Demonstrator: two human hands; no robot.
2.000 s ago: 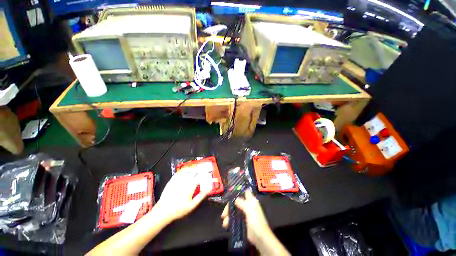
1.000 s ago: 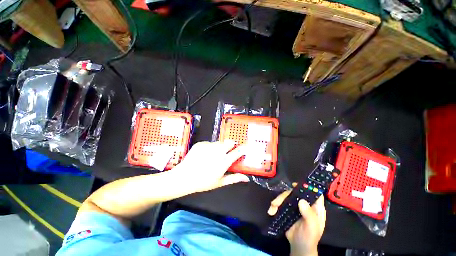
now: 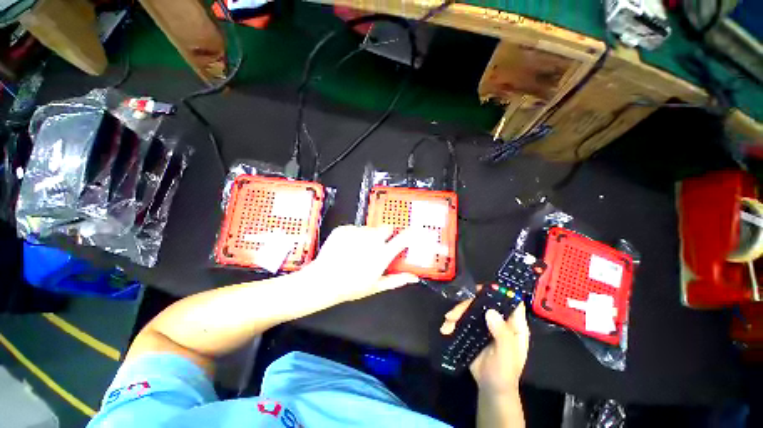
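Observation:
Three red perforated set-top boxes with white labels lie in a row on clear plastic bags: a left box (image 3: 269, 219), a middle box (image 3: 418, 219) and a right box (image 3: 584, 284). My left hand (image 3: 360, 261) rests on the lower left part of the middle box, fingers over its labels; it does not grip the box. My right hand (image 3: 500, 338) holds a black remote control (image 3: 478, 324), buttons up, thumb on its keys. The remote's far end is beside the right box's left edge.
Bagged black units (image 3: 92, 175) stand at the left. Black cables (image 3: 301, 100) run back from the left and middle boxes. A wooden shelf support (image 3: 544, 84) stands behind. A red tape dispenser (image 3: 715, 238) is at the right edge.
The view has tilted down since two seconds ago and then shifted slightly right. My left hand stays on the middle box. My right hand still holds the remote.

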